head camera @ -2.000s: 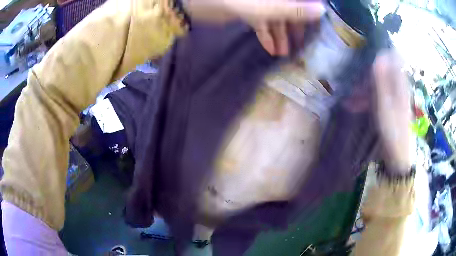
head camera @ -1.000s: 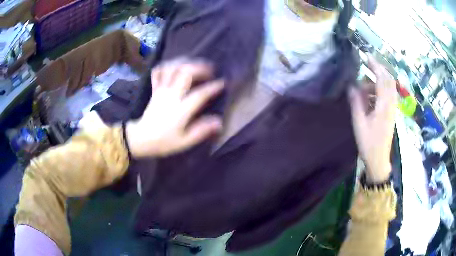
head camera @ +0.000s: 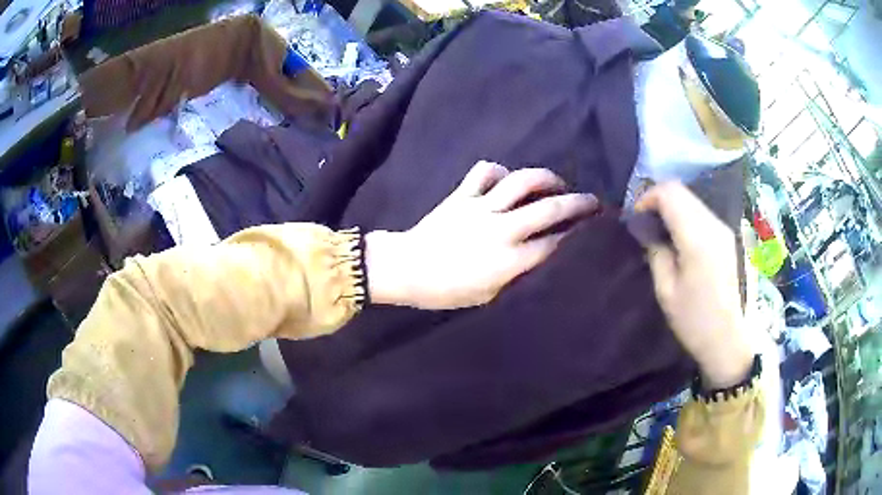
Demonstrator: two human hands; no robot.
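Observation:
A dark plum garment [head camera: 484,358] with a collar is draped over a dress form, whose white neck part [head camera: 667,126] shows at the upper right. My left hand [head camera: 484,237] lies on the front of the garment, its curled fingertips pinching the cloth at the front edge below the collar. My right hand [head camera: 691,271] is at the same edge just to the right, thumb and finger bent together on the cloth. Whether a small tool is in the right hand cannot be told.
An open brown carton [head camera: 174,72] at the upper left holds plastic bags and dark plum cloth [head camera: 256,164]. A dark red crate stands behind it. Cluttered cloth and small items line the right side. The floor below is green.
The garment's front, which hung open over the form, is now drawn closed. My left hand has moved right to the front edge and my right hand has moved in beside it.

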